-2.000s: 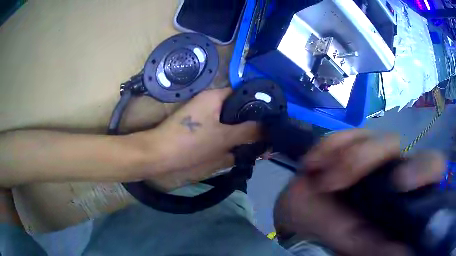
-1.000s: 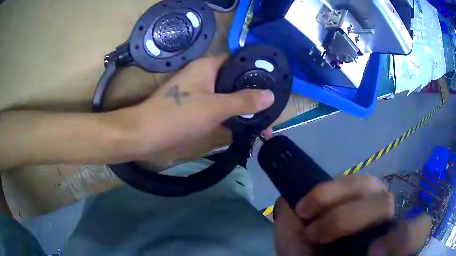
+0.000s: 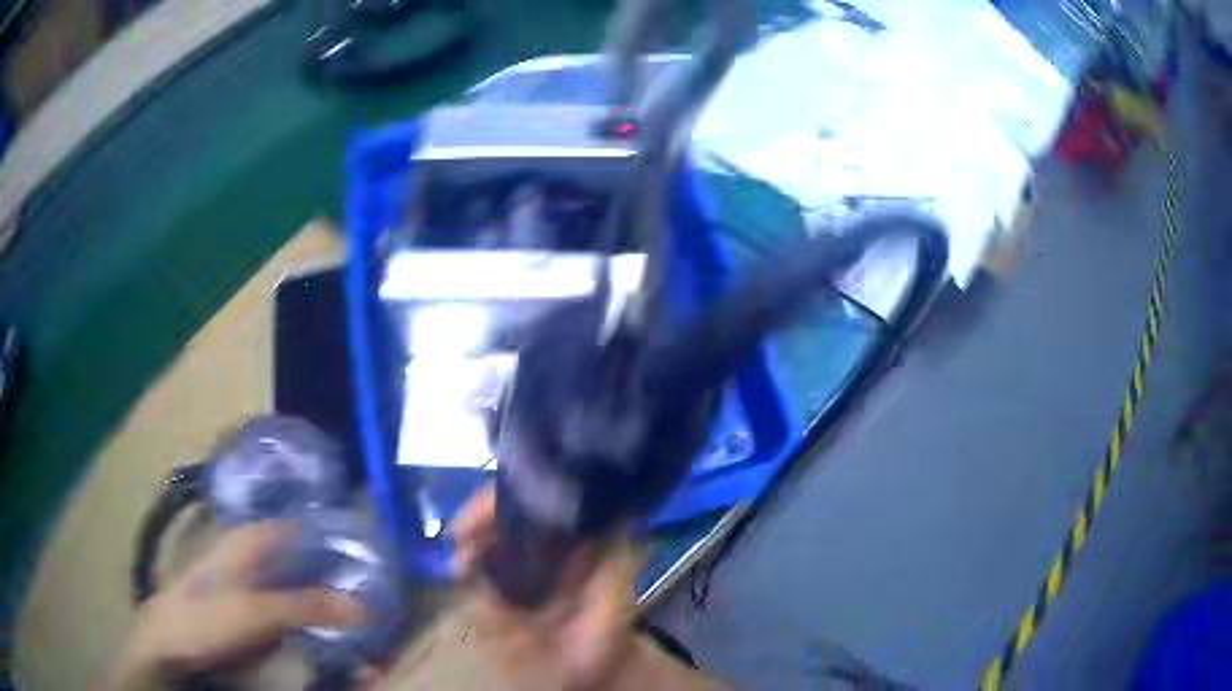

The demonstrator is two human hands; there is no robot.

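The frame is blurred. My left hand [image 3: 223, 607], at the lower left, holds the headphone by one open ear cup [image 3: 349, 574]. The other ear cup [image 3: 274, 466] lies just above it, with part of the dark headband [image 3: 160, 533] curving at the left. My right hand [image 3: 574, 614] is wrapped round the black electric screwdriver [image 3: 581, 432], which stands in front of the screw feeder [image 3: 507, 277]. The screwdriver's tip is hidden, so I cannot tell whether it touches the feeder.
The blue tray [image 3: 366, 311] holds the feeder. A smartphone [image 3: 311, 344] lies at its left on the cardboard [image 3: 122, 500]. A green belt [image 3: 149, 270] carries another headphone [image 3: 392, 47]. Whitish film [image 3: 878, 108] lies right of the tray. A thick black cable [image 3: 885, 354] curves over the bench edge.
The view has swung up toward the feeder and belt. My right hand has moved the screwdriver from the ear cup up to the feeder. My left hand still holds the headphone, now at the lower left.
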